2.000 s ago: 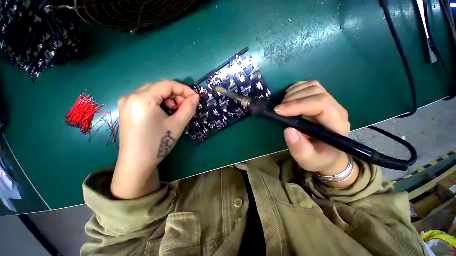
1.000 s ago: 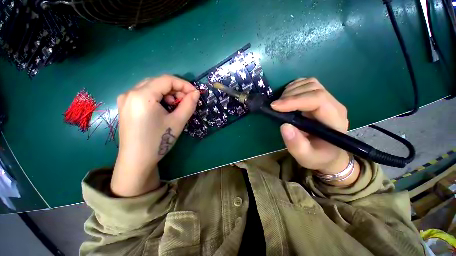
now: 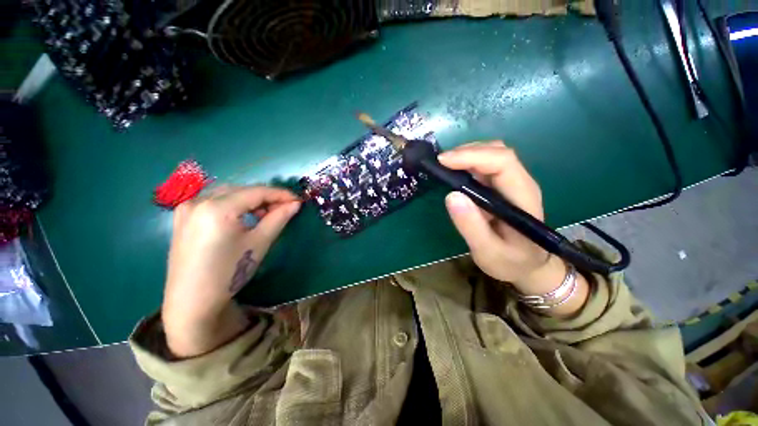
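The dark PCB panel (image 3: 366, 179) with silvery parts lies tilted on the green mat. My left hand (image 3: 220, 250) is at its left edge, thumb and forefinger pinched together on a thin red lead wire (image 3: 306, 197); the wire is mostly hidden and blurred. My right hand (image 3: 499, 212) holds the black soldering iron (image 3: 490, 204) by its handle. The iron crosses over the panel's upper right part, and its bare tip points past the panel's far edge, off the pads. A bright red pile of lead wires (image 3: 181, 185) lies just beyond my left hand, partly hidden by it.
Stacked PCB panels (image 3: 116, 66) are at upper left, beside the round fan grille (image 3: 283, 33). Another dark stack (image 3: 17, 158) with red strands and a clear plastic bag (image 3: 21, 291) are at far left. Cardboard (image 3: 499, 7) is at the back. Tweezers (image 3: 683, 58) and a black cord (image 3: 648, 100) lie at right.
The view has shifted, showing more of the back and left. The iron's tip has moved from over the panel to beyond its far edge. My left fingertips have drawn back to the panel's left edge.
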